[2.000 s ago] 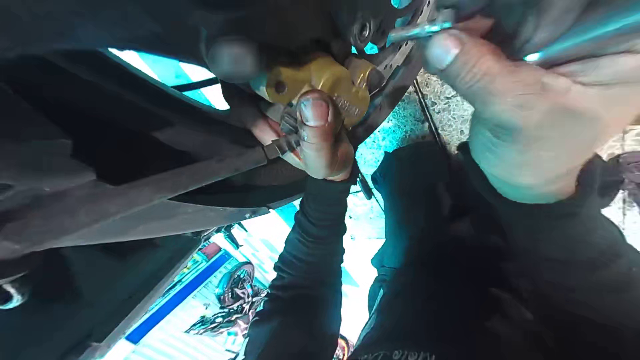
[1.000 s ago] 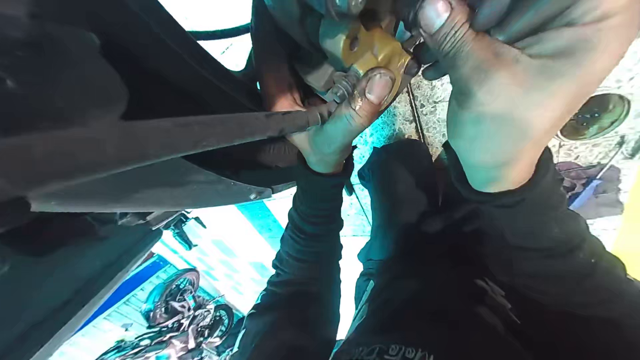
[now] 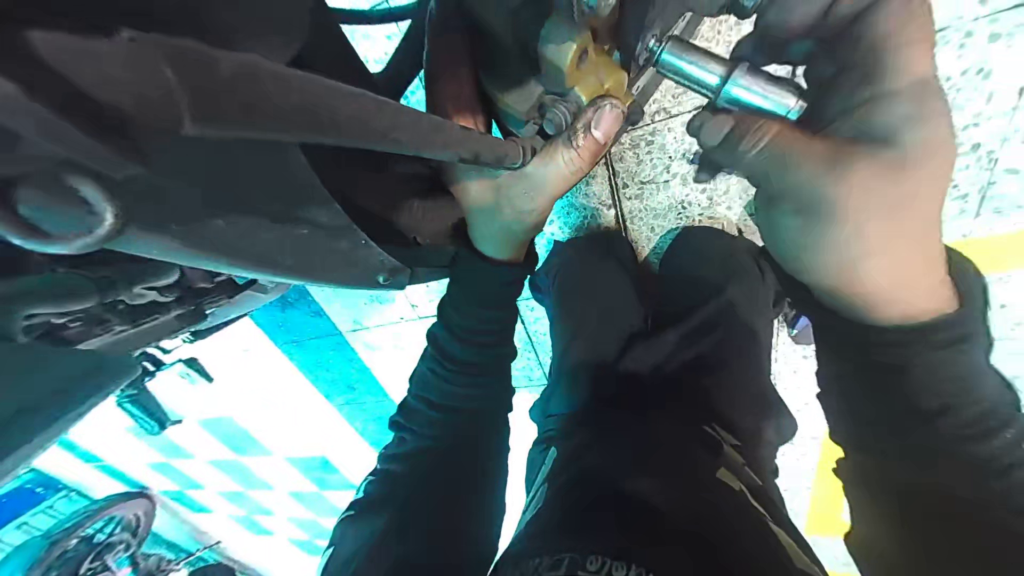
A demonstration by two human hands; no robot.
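Near the top centre, my left hand (image 3: 536, 176) is wrapped around a gold-coloured brake caliper (image 3: 596, 72), thumb on its lower edge and the other fingers hidden behind it. A black hose or rubber-sleeved cable (image 3: 344, 108) runs from the left and ends beside the thumb. Right of the caliper, the blurred right hand (image 3: 840, 176) has its fingers about a shiny metal socket (image 3: 728, 78), whose narrow end points at the edge of the brake disc (image 3: 660, 60). Whether the socket touches the bolt area there cannot be told.
Dark motorcycle bodywork (image 3: 264, 216) fills the left side, close to my left forearm. Another motorcycle's wheel (image 3: 96, 528) shows at the lower left, on a tiled floor (image 3: 264, 384). My knees (image 3: 656, 280) are bent below the hands. A yellow floor stripe (image 3: 992, 254) lies at the right.
The shiny socket, not plainly seen one second ago, now shows in my right hand, which has moved right, away from the caliper. My left hand stays on the caliper. The view has shifted.
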